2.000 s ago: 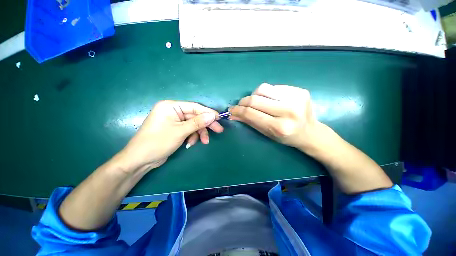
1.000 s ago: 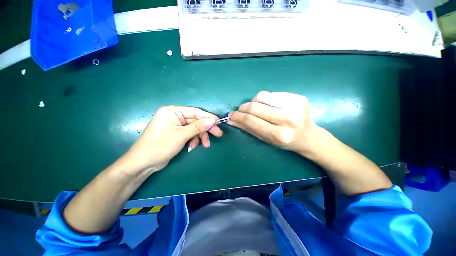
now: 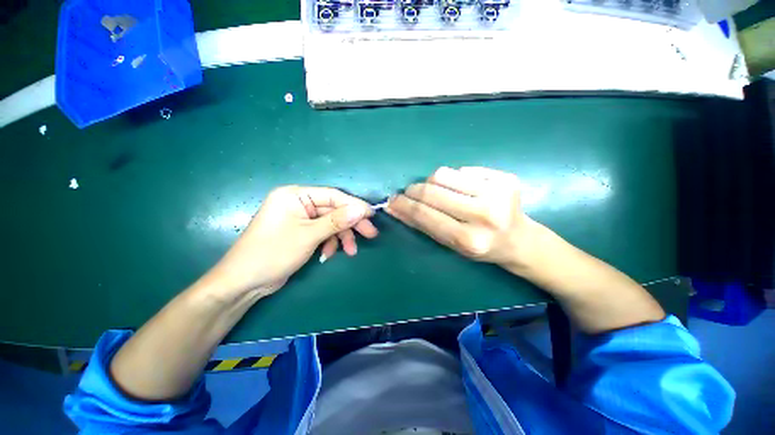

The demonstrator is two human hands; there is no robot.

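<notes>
My left hand (image 3: 297, 234) and my right hand (image 3: 472, 212) meet over the green bench (image 3: 280, 302), fingertips nearly touching. Between them is a tiny pale and dark piece (image 3: 380, 206), possibly a small module. The thumb and forefinger of my left hand pinch its left side. The fingertips of my right hand are closed at its right side. The piece is mostly hidden by the fingers and too small to make out. The other fingers of my left hand are loosely curled below.
A blue parts bin (image 3: 127, 72) with pale scraps stands at the upper left. A white board (image 3: 510, 64) lies along the far side, bearing a clear blister tray (image 3: 408, 15) of black ringed modules. Small white scraps (image 3: 74, 183) dot the bench. Dark stacked shapes are at the right.
The view has tilted slightly, so the bin, board and hands sit lower and more of the blister tray shows. The hands keep the same pinch on the small piece.
</notes>
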